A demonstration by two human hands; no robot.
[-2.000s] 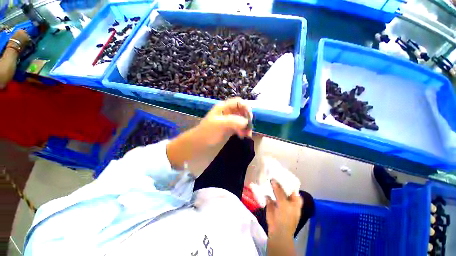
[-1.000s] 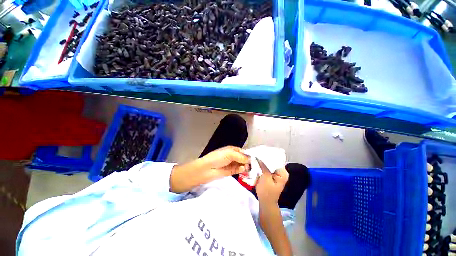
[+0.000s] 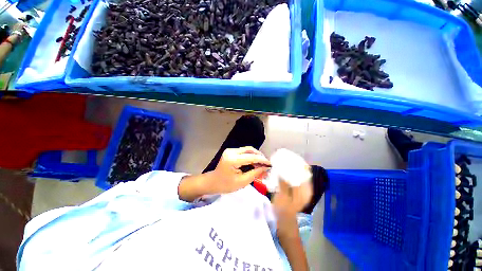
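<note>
My left hand (image 3: 235, 170) is above my lap with its fingertips closed on a small dark part (image 3: 255, 166), mostly hidden by the fingers. My right hand (image 3: 292, 197) is blurred and holds a crumpled white cloth (image 3: 289, 168) just right of the left fingertips. A large blue tray (image 3: 185, 84) on the bench is heaped with dark parts (image 3: 169, 39), with a white liner flap (image 3: 268, 50) at its right. A second blue tray (image 3: 391, 98) at the right holds a small pile of dark parts (image 3: 359, 62) on white liner.
A left blue tray (image 3: 39, 83) holds scattered parts and a red stick (image 3: 65, 38). Below the bench are a floor crate of dark parts (image 3: 108, 164), a perforated blue crate (image 3: 351, 211) and a right-edge crate (image 3: 439, 206). Another person's hand (image 3: 16, 36) and red clothing (image 3: 45, 127) show at left.
Since the oldest frame, my left hand has come down from the large tray's front edge to the cloth. In the last second, the cloth hand has blurred and the hands have shifted slightly upward.
</note>
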